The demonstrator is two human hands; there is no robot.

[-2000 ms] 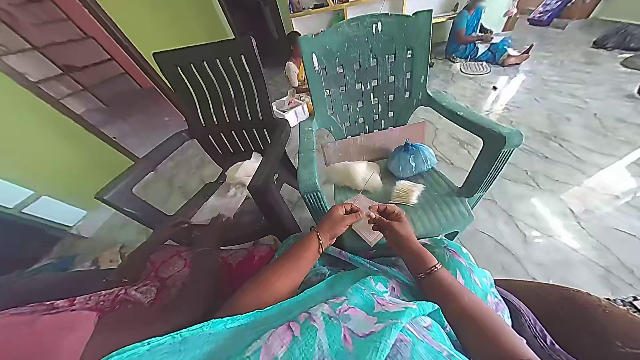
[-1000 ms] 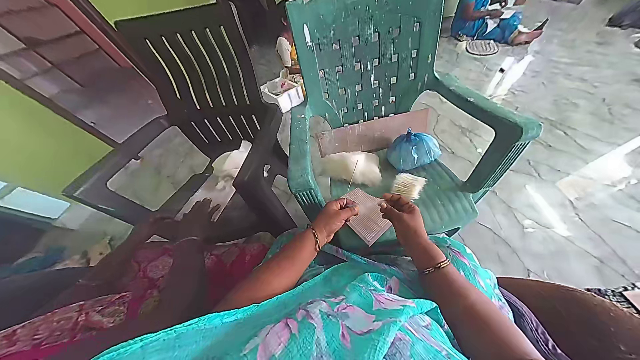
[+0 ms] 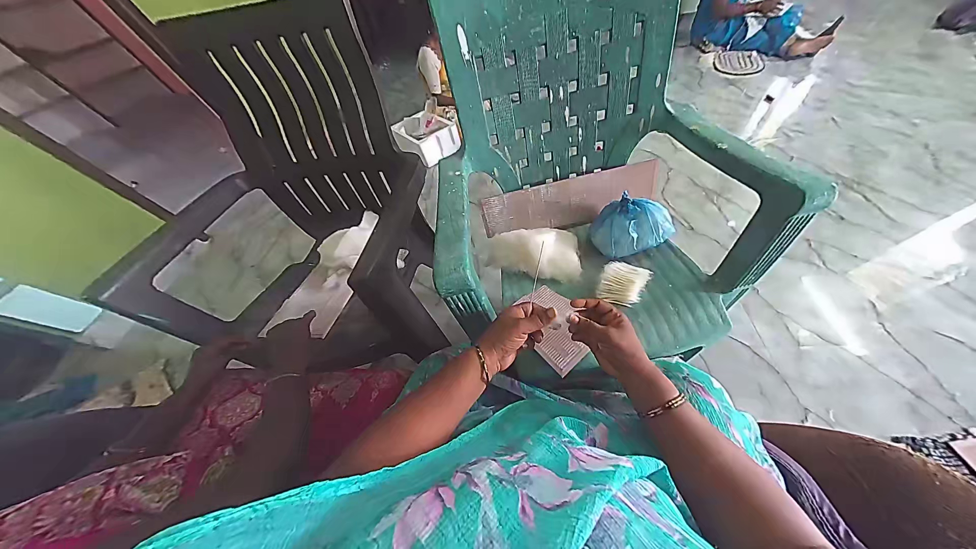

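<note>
A thin stick stands up from the closed fingers of my left hand (image 3: pixel 526 324). My right hand (image 3: pixel 602 328) pinches a small bit of white fibre close by; the fine detail is too small to tell. Under both hands lies a small ridged board (image 3: pixel 560 354) at the front of the green plastic chair (image 3: pixel 675 324). Beyond them on the seat are a tuft of white cotton (image 3: pixel 537 253), a bundle of short white wicks (image 3: pixel 624 284), a knotted blue plastic bag (image 3: pixel 631 225) and a flat pinkish board (image 3: pixel 572 197) against the backrest.
At the left, a co-worker's hands (image 3: pixel 290 339) rest by a dark plastic chair (image 3: pixel 374 259) holding white cotton (image 3: pixel 347 244) and a pale board (image 3: pixel 309 305). A white container (image 3: pixel 427 137) stands behind the chairs. Another person (image 3: pixel 751 27) sits on the floor beside a round mat (image 3: pixel 738 62).
My hands were apart over the ridged board one second ago and are now closer together. The view has tilted down toward the seat.
</note>
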